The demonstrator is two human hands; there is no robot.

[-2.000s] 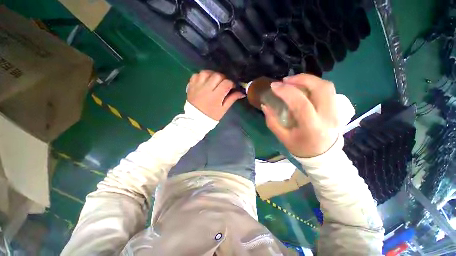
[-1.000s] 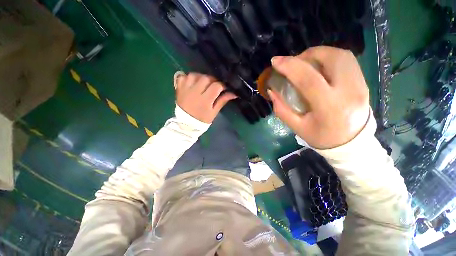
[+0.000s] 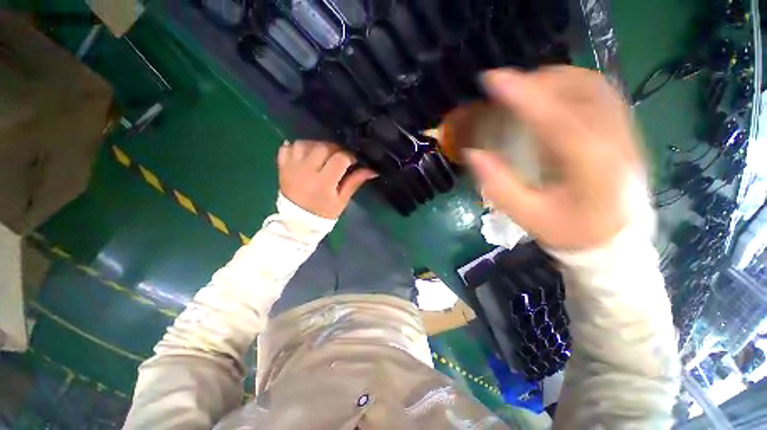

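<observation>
Rows of glossy black elongated parts [image 3: 362, 63] stand close together on a dark tray at the top centre. My right hand [image 3: 572, 159] is blurred and holds a translucent squeeze bottle [image 3: 509, 147] with an orange collar. The bottle lies sideways, its nozzle end pointing left over the near rows; the nozzle tip is hard to make out. My left hand [image 3: 316, 178] rests at the near edge of the tray, fingers curled and thumb out toward the parts. Whether it touches a part cannot be told.
A second group of black parts [image 3: 538, 323] is at the lower right, by a crumpled white piece [image 3: 503, 228]. A large brown carton [image 3: 50, 126] is at the left. Black-yellow tape [image 3: 181, 199] marks the green floor. A cardboard piece [image 3: 447, 319] lies near my waist. Black parts line the right side.
My right hand with the bottle has moved right, away from my left hand. My left hand has shifted left and down along the tray edge. The crumpled white piece has come into view.
</observation>
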